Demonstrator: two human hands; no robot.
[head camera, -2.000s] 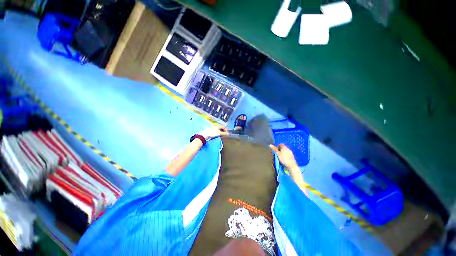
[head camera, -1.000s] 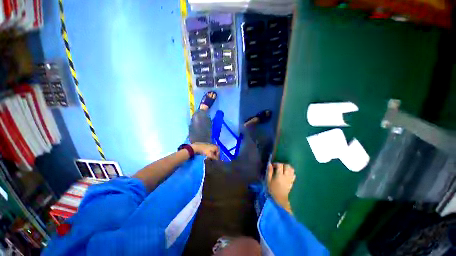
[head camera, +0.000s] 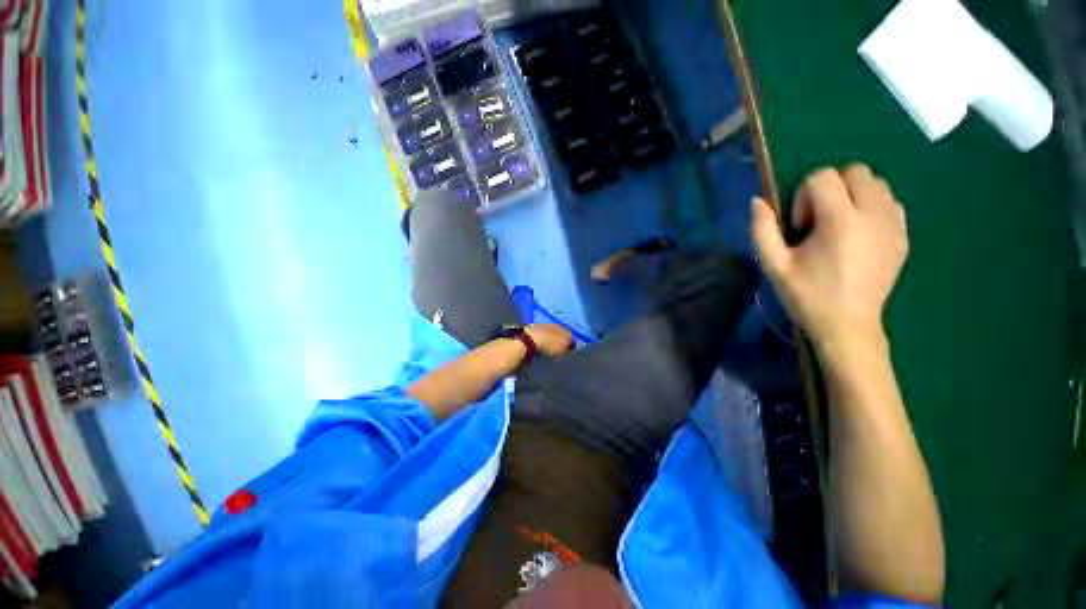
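Note:
My right hand (head camera: 840, 244) rests on the front edge of the green bench (head camera: 953, 357), thumb apart from the curled fingers, holding nothing I can see. My left hand (head camera: 550, 341), with a dark red band at the wrist, is low beside my thigh, next to a small visible part of the blue stool (head camera: 536, 312). Its fingers are partly hidden, so I cannot tell if it holds the stool. White sheets (head camera: 923, 66), one curled, lie at the far end of the bench.
A clear tray of phone parts (head camera: 485, 113) and a dark filled tray (head camera: 595, 101) are on the floor ahead. Another dark-pocketed tray (head camera: 788, 446) is low beside the bench. Red and white stacked items (head camera: 42, 458) and a small tray (head camera: 74, 345) are at left.
My view has turned and come closer to the bench. My right hand has moved from my clothing onto the bench edge and reaches further forward. My legs are now bent, with thighs visible.

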